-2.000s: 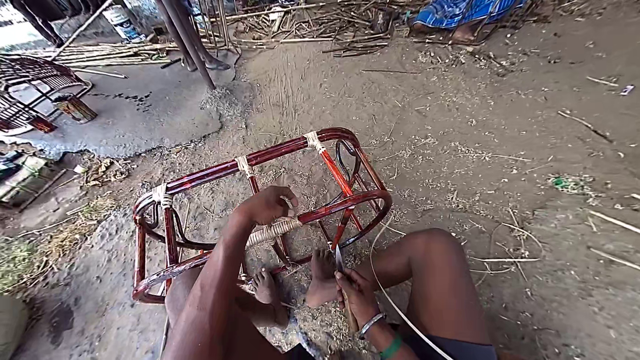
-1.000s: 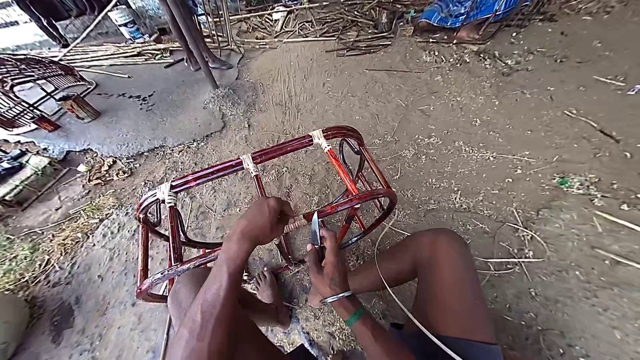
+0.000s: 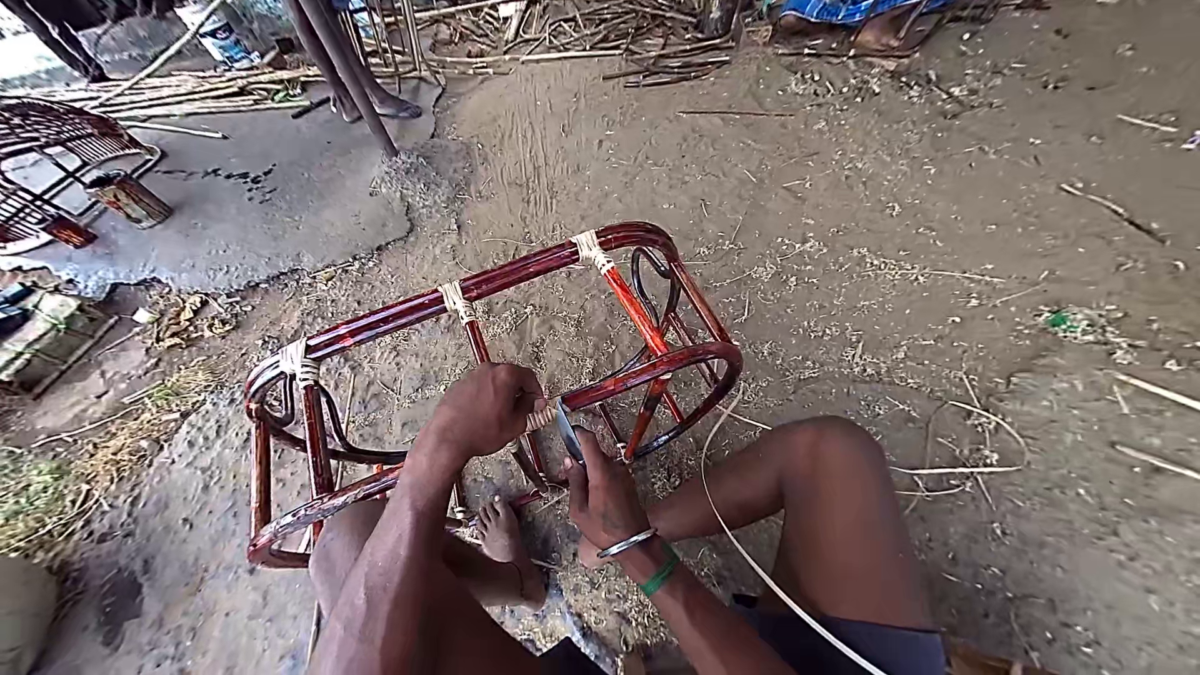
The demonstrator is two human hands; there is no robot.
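Note:
A dark red glossy cane frame [image 3: 525,272] rests across my legs, with pale cane bindings [image 3: 457,302] at its joints. My left hand [image 3: 489,410] is closed on the near rail, beside a wrapped band of pale cane strip [image 3: 541,419]. In my right hand [image 3: 605,492], which wears a metal bangle and a green band at the wrist, is a knife [image 3: 569,433]; its blade stands against the rail at the right end of the wrapping. The palm side of my left hand is hidden. A long pale cane strip [image 3: 717,487] curves down past my right forearm.
Coiled cane strip [image 3: 980,441] lies on the ground at right. A woven cane piece [image 3: 66,141] and a wooden block [image 3: 129,199] are at upper left. Behind them are bundled poles [image 3: 206,94], another person's legs [image 3: 352,66], a leaning pole and piled sticks [image 3: 619,33].
My right hand with the knife has risen from low by my foot to the near rail, where the blade now meets the wrapping's end. My left hand remains at the rail.

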